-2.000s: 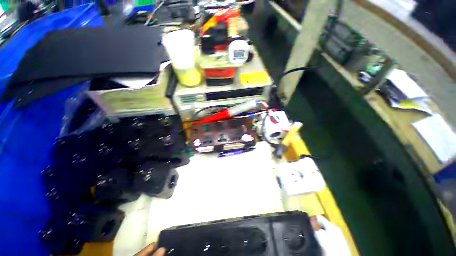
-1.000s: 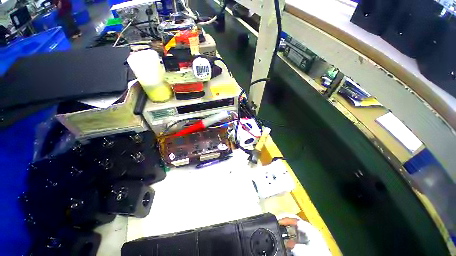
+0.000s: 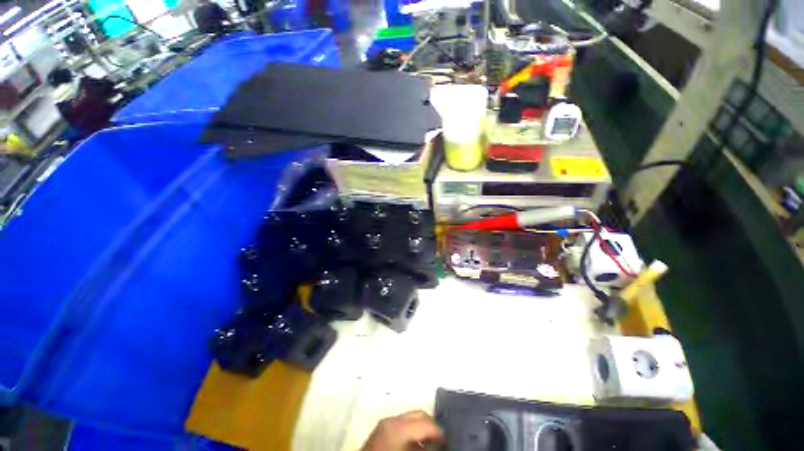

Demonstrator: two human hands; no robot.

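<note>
A black power strip lies across the bottom of the view, cut off by the lower edge, with round outlets showing towards its left end. My left hand, bare, is at the strip's left end with its fingers against it. Only a small white bit of my right hand's glove shows at the strip's right end; its fingers are hidden. A white test socket sits just beyond the strip at the bench's right edge.
Black socket cubes are piled at left beside a large blue bin. Behind are a clear-topped test box, a red and white probe, a beige tester and a pale yellow cup. A green conveyor runs at right.
The view has swung left, showing more of the blue bin. My left hand has come back into view at the strip's left end. The outlets now show towards the left, and my right hand shows less.
</note>
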